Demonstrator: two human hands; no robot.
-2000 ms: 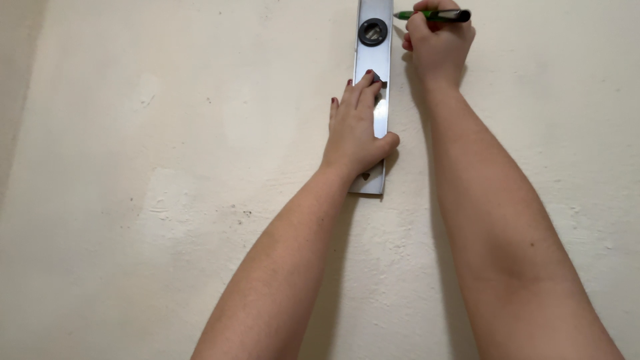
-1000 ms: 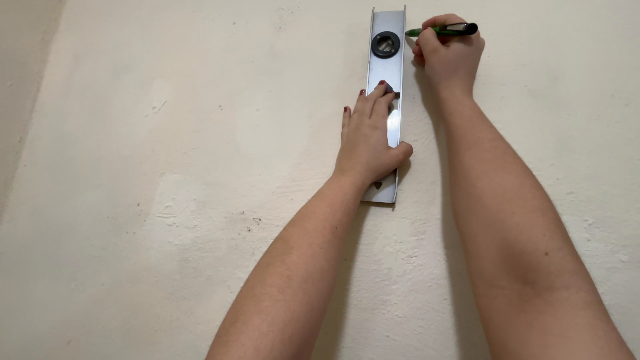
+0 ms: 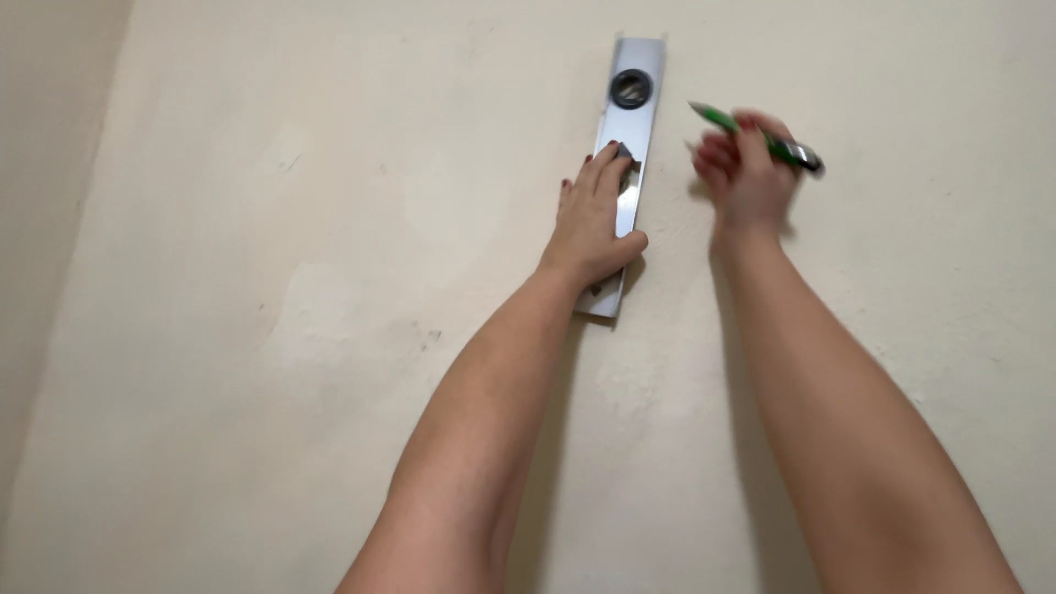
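Against a plaster wall stands a short silver spirit level [image 3: 631,128], nearly upright with its top leaning slightly right. A round black-rimmed vial sits near its upper end. My left hand [image 3: 590,219] lies over its lower half, fingers spread on the face and thumb at the right edge, holding it to the wall. To the right, my right hand [image 3: 755,173], somewhat blurred, grips a green and black pen or mechanical pencil [image 3: 718,117]. The tip points up and left, apart from the level's right edge.
The off-white wall [image 3: 206,223] has uneven plaster, lighter patches and small dark marks left of my left forearm. A wall corner runs down the far left side. Both forearms cast shadows on the wall.
My right hand with the pen has moved down and away from the level's right edge, where the tip was a second ago. My left hand stays on the level. The view has shifted upward.
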